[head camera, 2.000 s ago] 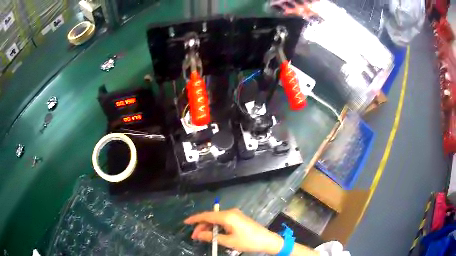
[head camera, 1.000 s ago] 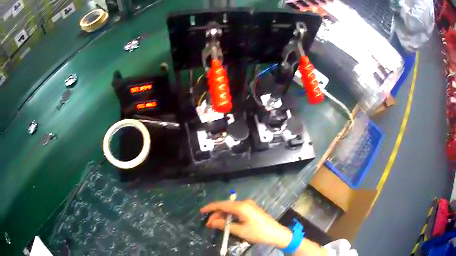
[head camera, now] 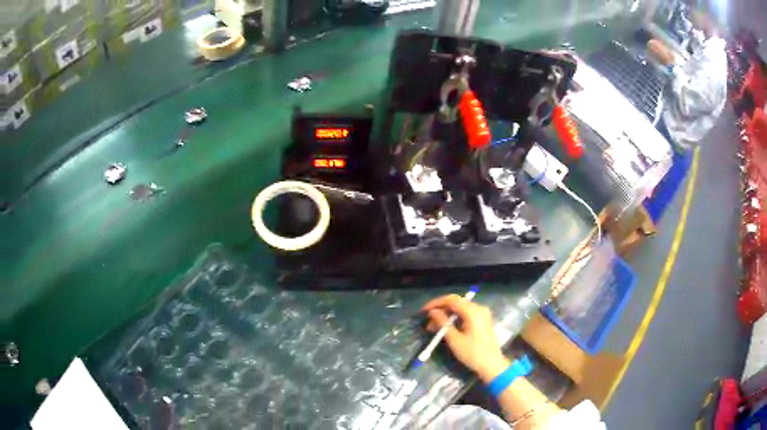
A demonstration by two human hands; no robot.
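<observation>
My right hand (head camera: 468, 333), with a blue wrist band, holds a white pen (head camera: 439, 336) with blue ends between its fingers. It is over the right edge of a clear blister tray (head camera: 210, 327), in front of the fixture. The black double test fixture (head camera: 471, 264) stands behind it. Its two red clamp handles (head camera: 475, 119) (head camera: 567, 132) hang at a slant. Modules or silver nests (head camera: 431, 220) (head camera: 507, 220) show at both stations; I cannot tell them apart. My left hand is not in view.
A tape roll (head camera: 291, 216), a thin silver tool (head camera: 341, 192) and panel meters (head camera: 330, 149) are left of the fixture. Loose modules (head camera: 115, 173) lie on the green belt (head camera: 59, 227). White paper (head camera: 80, 401) is at lower left, a blue bin (head camera: 593, 302) at right, and a hand (head camera: 661, 52) at upper right.
The view has shifted, so the fixture sits farther right and more of the belt and tray shows. My right hand still holds the pen, now slanted. The red meter digits have changed.
</observation>
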